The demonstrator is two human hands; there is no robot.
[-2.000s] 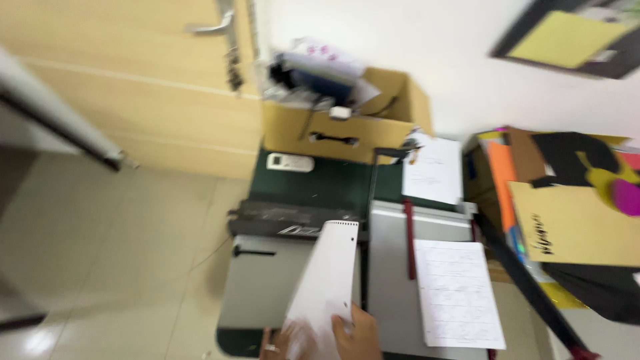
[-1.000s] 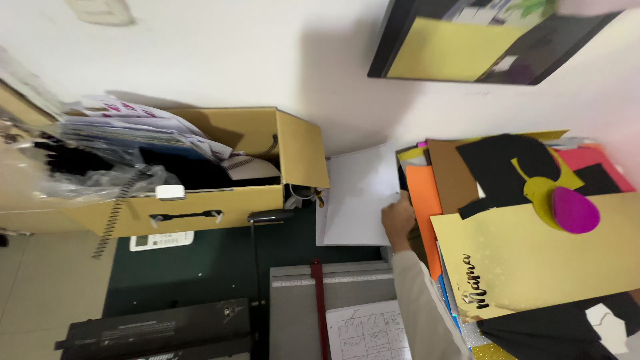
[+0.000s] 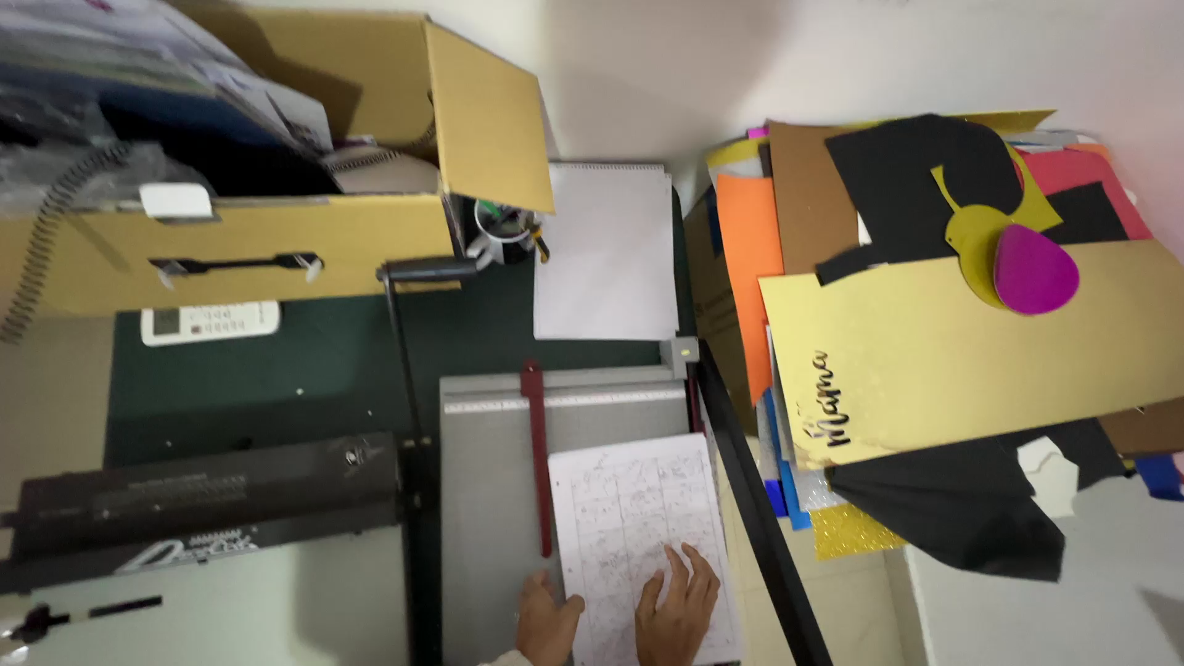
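Observation:
A white sheet with a handwritten grid (image 3: pixel 601 499) lies on the grey bed of a paper trimmer (image 3: pixel 481 518), right of its dark red guide bar (image 3: pixel 538 462). My right hand (image 3: pixel 677 606) rests over the sheet's lower right part with fingers slightly spread. At the sheet's lower left edge is my left hand (image 3: pixel 548 618), its thumb and finger by the border; whether it pinches the paper cannot be told. A stack of white paper with a punched upper edge (image 3: pixel 606 259) lies behind the trimmer.
The trimmer's black blade arm (image 3: pixel 763 518) slants down on the right. Coloured card sheets (image 3: pixel 962 351) are piled beyond it. A cardboard box (image 3: pixel 370 231), a cup of tools (image 3: pixel 504 222), a white remote control (image 3: pixel 211 322) and a black binding machine (image 3: pixel 203 490) stand left.
The right hand has left the white paper stack by the wall and is now over the handwritten sheet. The left hand has come into view. The white paper held two seconds ago is out of the hands.

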